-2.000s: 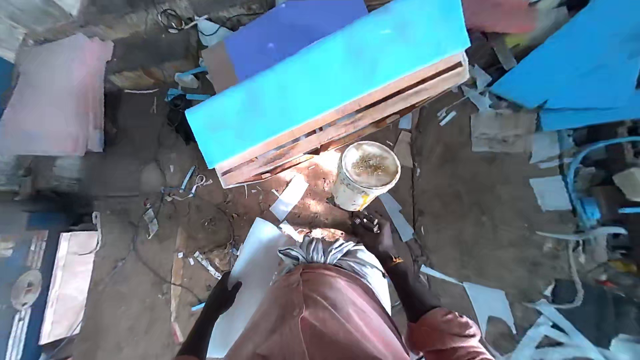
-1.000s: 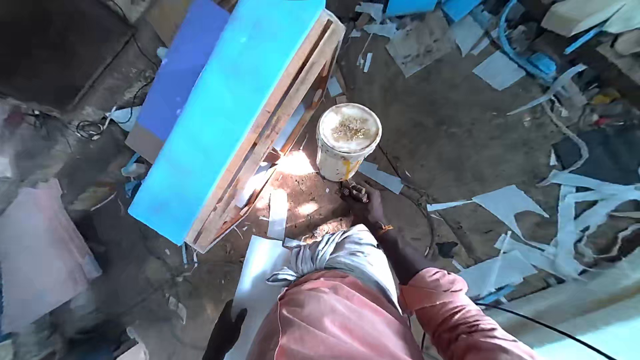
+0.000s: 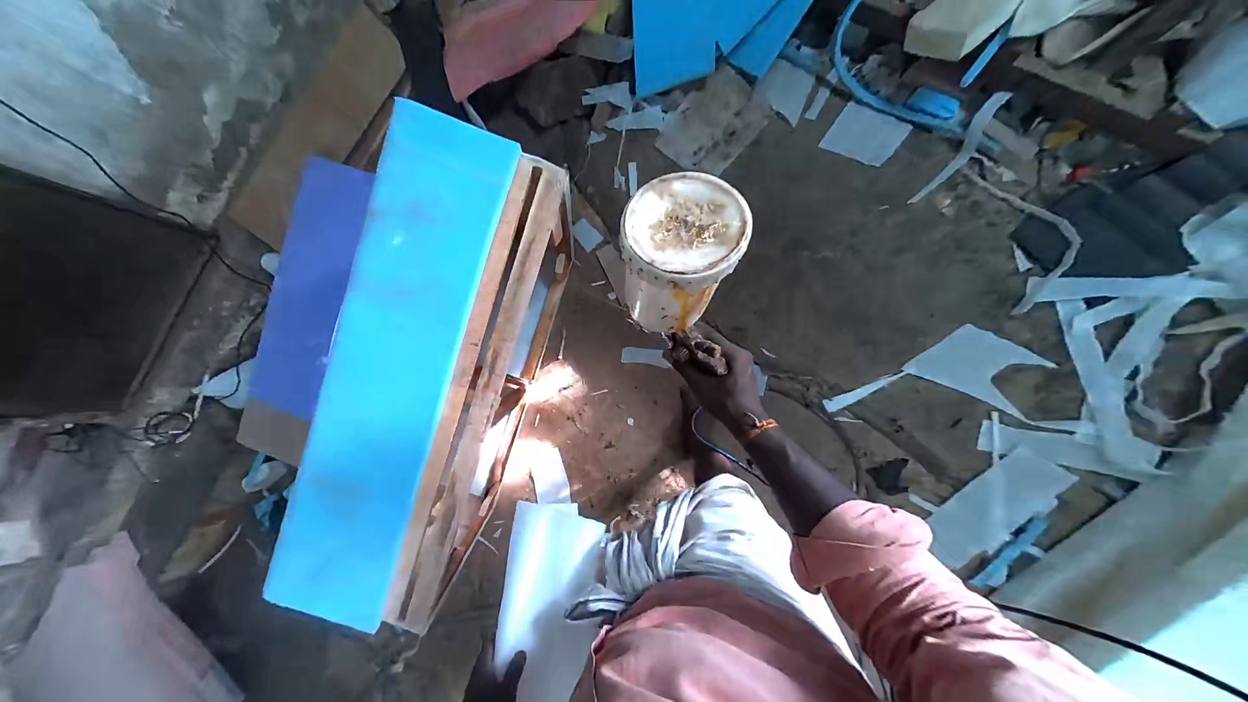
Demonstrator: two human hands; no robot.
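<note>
My left hand [image 3: 497,673], partly cut off by the bottom edge, grips the side of a smooth white sheet [image 3: 548,585], with the thumb on its face. My right hand [image 3: 717,370], an orange band at its wrist, is curled just below a white plastic bucket [image 3: 673,292]; whether it holds something small is not clear. Yellow drips mark the bucket's side, and its pale top bears brownish bits. To the left stands a wooden bench or frame [image 3: 526,263] topped with a bright blue sheet [image 3: 400,361].
A darker blue sheet [image 3: 312,292] lies beyond the bench. White offcuts [image 3: 975,370] and strips litter the floor at right, with a blue hose [image 3: 848,78] farther up. Cables [image 3: 171,424] lie at left. A black cable [image 3: 1121,639] crosses the lower right corner.
The view has turned strongly, so the bench now stands steeply at the left. The left hand stays at the white sheet and the right hand stays near the bucket.
</note>
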